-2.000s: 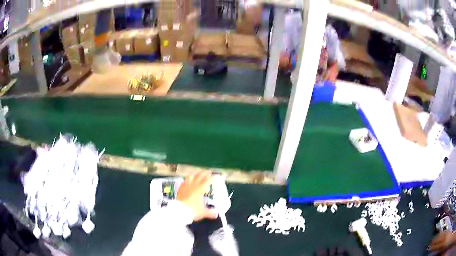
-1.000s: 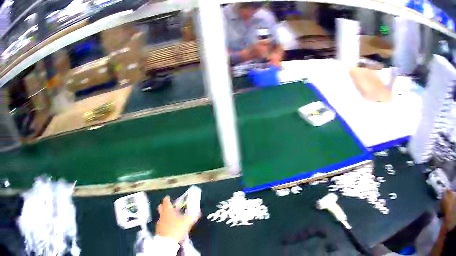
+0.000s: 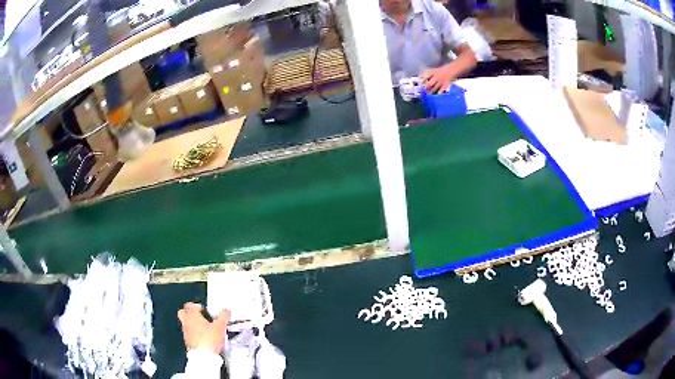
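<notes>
White housings [image 3: 238, 297] lie close together on the dark bench, left of centre; they overlap, so I cannot tell how many. Bagged white cords [image 3: 250, 354] trail from them towards the front edge. My left hand [image 3: 203, 329] is at their lower left, fingers apart, with the thumb beside or touching the housing's edge. My right hand is not in view. A loose pile of small white U-clips [image 3: 405, 305] lies to the right.
A tangled white cord bundle [image 3: 107, 314] lies far left. A mallet [image 3: 544, 303], black blocks [image 3: 503, 354] and a second clip pile [image 3: 577, 268] are at right. A housing [image 3: 522, 158] sits on the blue-edged green board [image 3: 488, 200]. A person [image 3: 429, 44] works across the line.
The housing that my left hand held tilted up now lies down beside or over the other one. My left hand has moved left and its grip has opened. The camera view has shifted.
</notes>
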